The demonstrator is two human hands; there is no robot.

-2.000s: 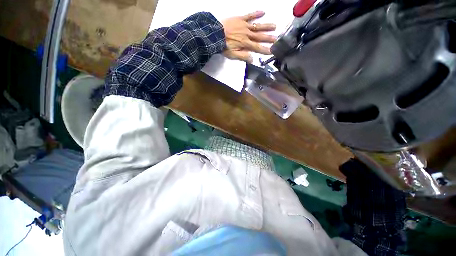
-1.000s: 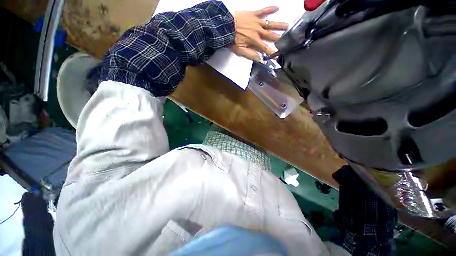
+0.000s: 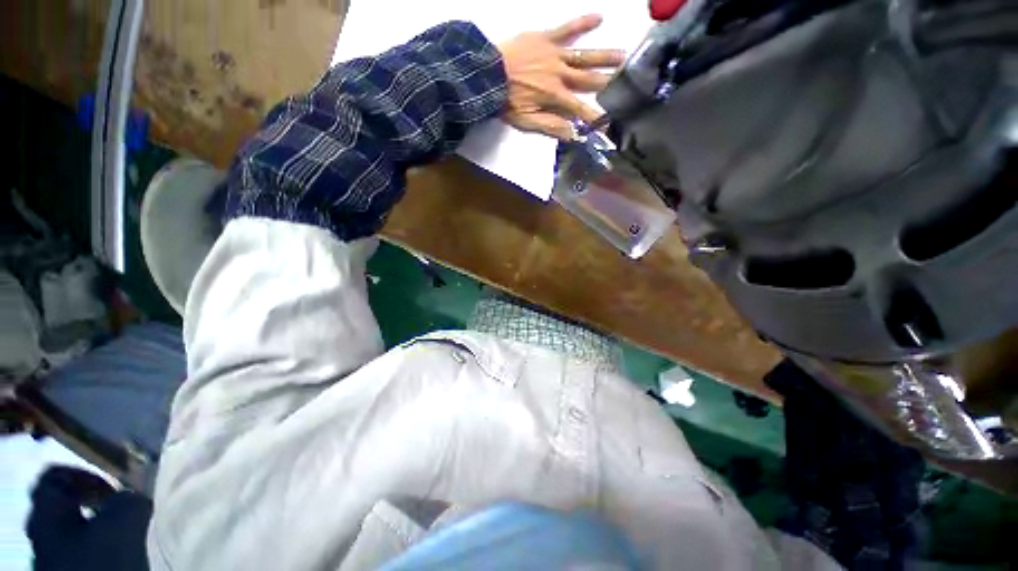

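Observation:
The grey cutting machine housing (image 3: 815, 190) with vent slots fills the upper right. Its red handle (image 3: 666, 8) shows at the top edge. Its shiny base plate (image 3: 614, 206) lies over the brown table beside the white paper marker (image 3: 508, 151). My left hand (image 3: 553, 80) lies palm down on the paper with fingers spread, holding nothing, its fingertips close to the machine's front. My right hand is hidden behind the machine; only its dark checked sleeve shows below the housing. The blade cannot be made out.
The wooden table edge (image 3: 525, 262) runs diagonally in front of my body. A metal rail (image 3: 109, 156) stands at the far left, near a white tub (image 3: 179, 229). The green floor holds scraps (image 3: 675, 387). A dark shape (image 3: 87, 522), unclear, is at the lower left.
My left hand stays flat on the paper and the machine stays close beside it; the whole view shifts slightly. The dark shape at the lower left was absent two seconds ago and is larger now.

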